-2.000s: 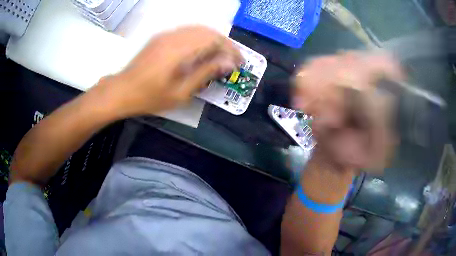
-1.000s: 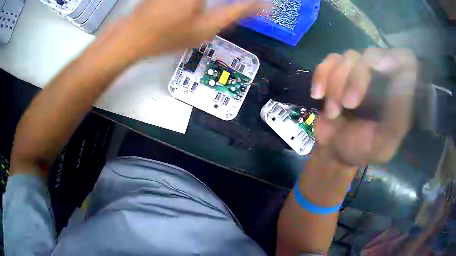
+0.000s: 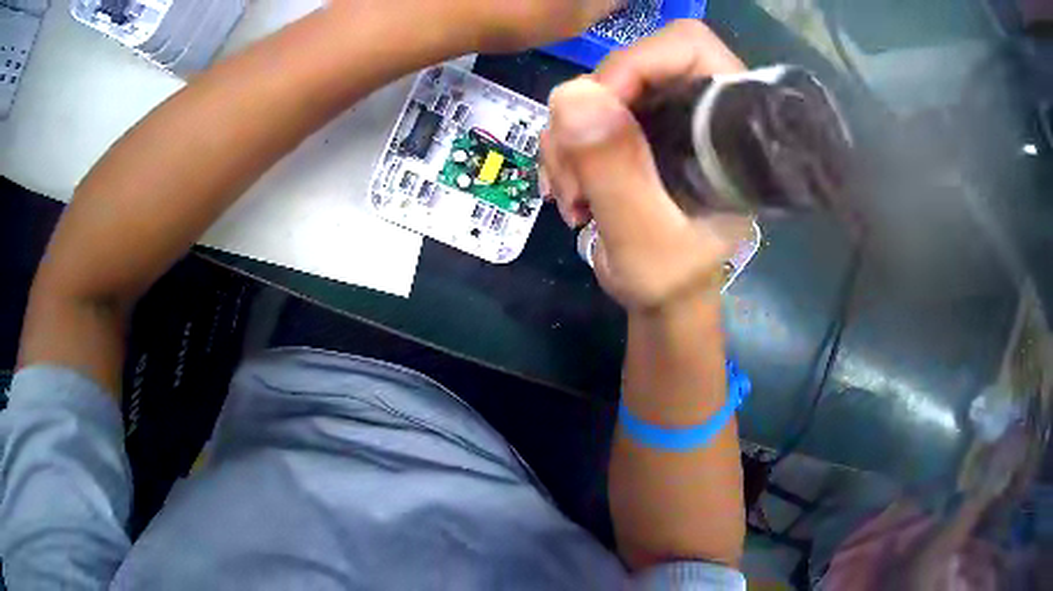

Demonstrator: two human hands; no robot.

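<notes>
My right hand (image 3: 635,173), with a blue wrist strap (image 3: 681,433), is closed around the thick black electric screwdriver (image 3: 762,139). Its nose is hidden by the hand. A white housing (image 3: 404,179) lies open side up left of that hand, with a green circuit board (image 3: 508,188) and yellow transformer (image 3: 492,167) inside. A second white housing (image 3: 746,248) is mostly hidden under my right hand. My left hand (image 3: 525,17) is at the top edge by the blue screw bin (image 3: 583,49), partly cut off; its fingers cannot be made out.
Stacked white housings (image 3: 196,40) stand at the upper left on a white sheet (image 3: 323,237). The dark green bench top (image 3: 508,312) runs to the right. The black screwdriver cord (image 3: 834,335) hangs down at the right.
My right hand has moved left with the screwdriver, over the second housing. My left hand has left the first housing and moved up to the screw bin. The view has shifted slightly.
</notes>
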